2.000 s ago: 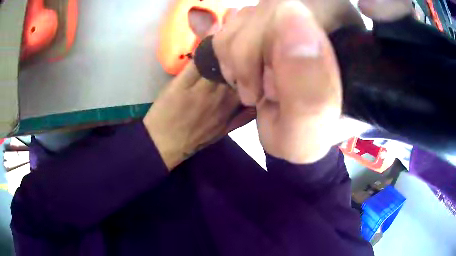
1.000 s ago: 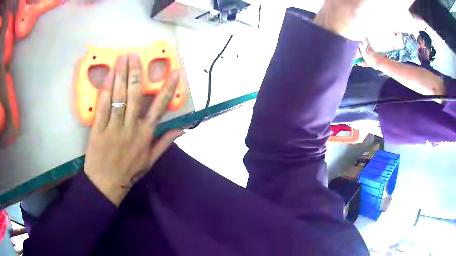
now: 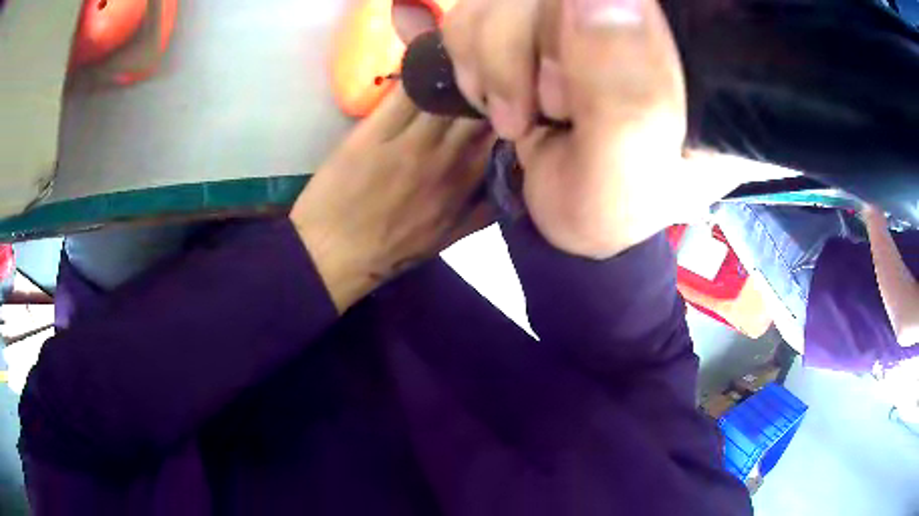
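An orange plastic housing [image 3: 362,62] lies on the pale bench surface, cut off by the top edge and partly covered by my hands. My right hand [image 3: 574,111] is closed around a black electric screwdriver [image 3: 433,77]. Its thin bit points left, at a small hole near the housing's lobe. Whether the bit is in the hole is hard to tell. My left hand [image 3: 398,181] lies flat against the housing's near side, below the screwdriver; its fingertips are hidden behind the tool and my right hand.
More orange housings [image 3: 113,32] lie at the upper left. A green edge [image 3: 166,202] runs along the bench's near side. At the right are a red plastic stool [image 3: 710,267], a blue crate [image 3: 763,428] and another person in purple [image 3: 857,302]. A large black shape fills the upper right.
My right hand has come back from the upper right, holding the screwdriver over the housing. My left hand has shifted right in the picture, and the view has turned.
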